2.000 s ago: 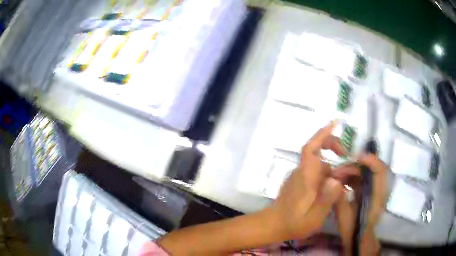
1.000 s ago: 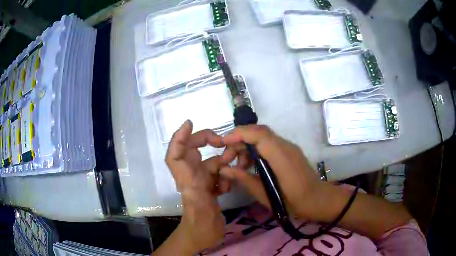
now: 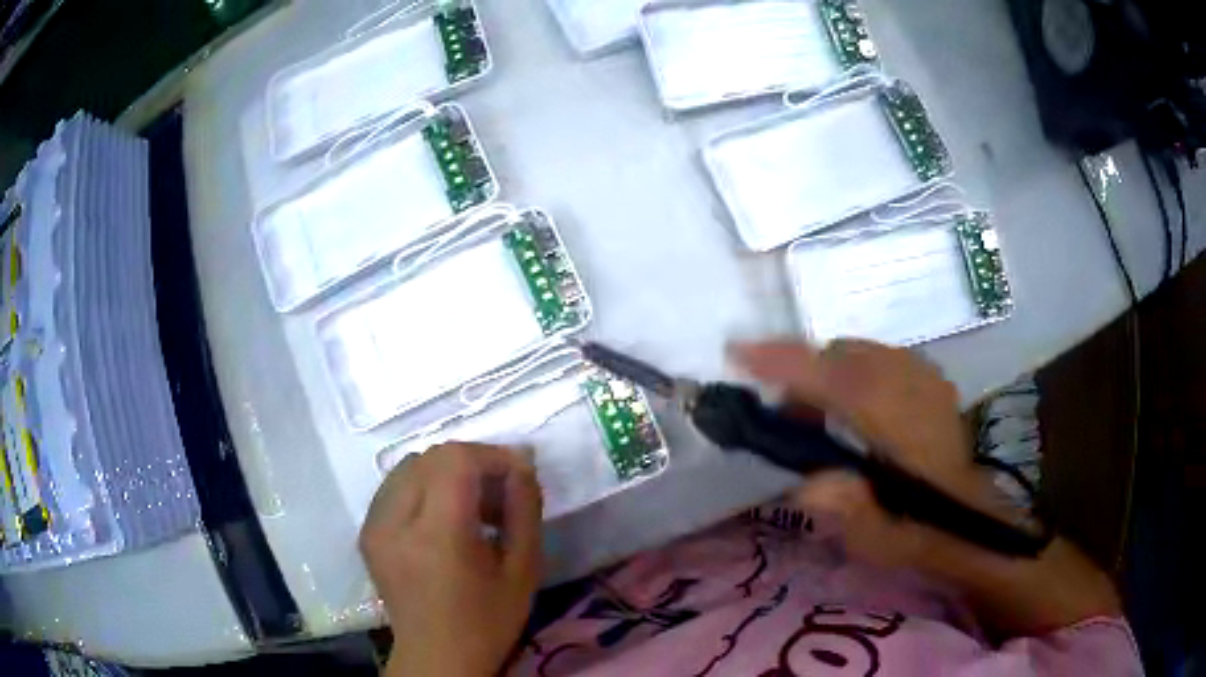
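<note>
My right hand (image 3: pixel 860 437) grips the black soldering iron (image 3: pixel 794 433). The iron's tip is over the white cord between the two nearest cases of the left row; contact cannot be told. My left hand (image 3: pixel 456 542) is curled over the left part of the nearest white case (image 3: pixel 562 456); whether its fingers pinch a thin wire cannot be told. That case's green circuit board (image 3: pixel 622 423) is uncovered at the right end. Just behind lies another open white case (image 3: pixel 430 341) with its green board (image 3: pixel 542 278) and a looped white cord (image 3: pixel 456 236).
More white cases with boards lie behind in the left row (image 3: pixel 357 225) and in the right row (image 3: pixel 827 165). A tray stack (image 3: pixel 119 331) with yellow-edged cells stands at left beside a black strip (image 3: pixel 218 397). A black fan (image 3: pixel 1078 66) and cords are at the far right.
My hands have moved apart, the left down onto the nearest case. The iron has tilted, its handle now pointing right. The view has shifted, showing the nearest left-row board uncovered.
</note>
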